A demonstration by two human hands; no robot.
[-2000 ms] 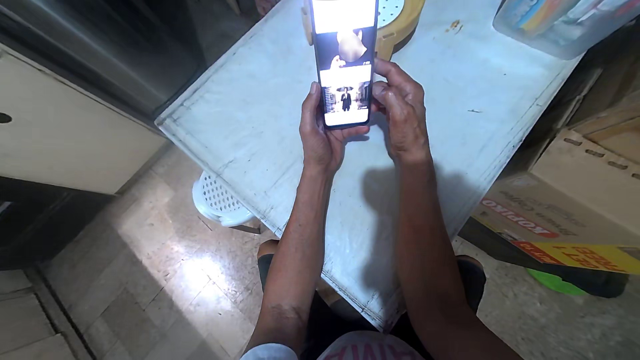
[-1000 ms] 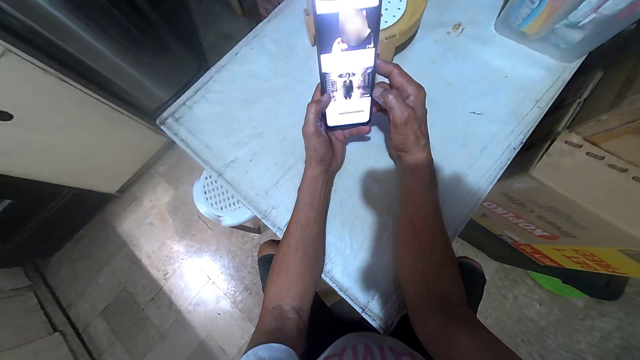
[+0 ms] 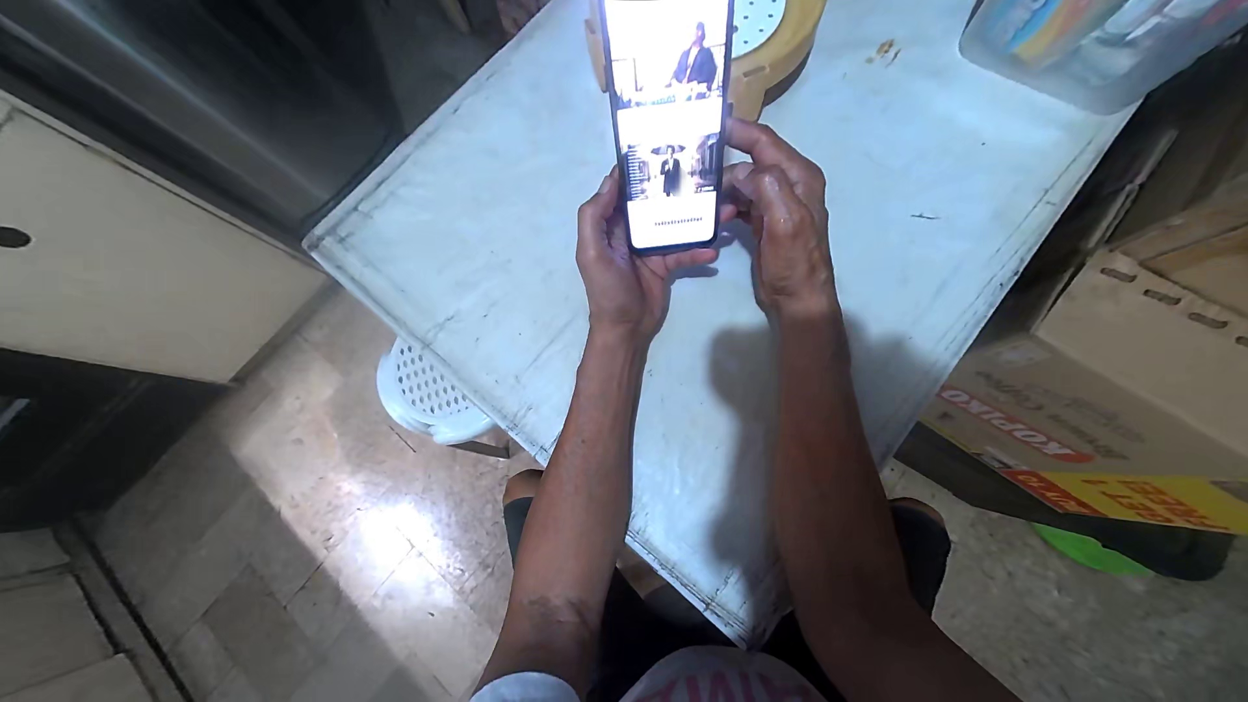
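A lit smartphone (image 3: 671, 122) is held upright above a pale table (image 3: 526, 283), its screen showing pictures over a white ground. My left hand (image 3: 624, 258) grips the phone's lower part, with the thumb along the left edge and fingers behind and below it. My right hand (image 3: 785, 214) is at the phone's right edge, fingers bent and touching or nearly touching its side; whether it bears any of the weight cannot be told. Behind the phone, partly hidden by it, lies a round yellow-rimmed object (image 3: 795, 49) with a perforated pale centre.
A clear plastic bin (image 3: 1072, 83) with packets stands at the table's back right corner. Cardboard boxes (image 3: 1092, 409) are stacked right of the table, near a green object (image 3: 1087, 551) on the floor. A white perforated stool (image 3: 424, 390) sits at the left, beyond which is a pale cabinet (image 3: 146, 234).
The pictures on the phone's screen have shifted, and a different upper picture shows now. Both hands stay in nearly the same place around the phone.
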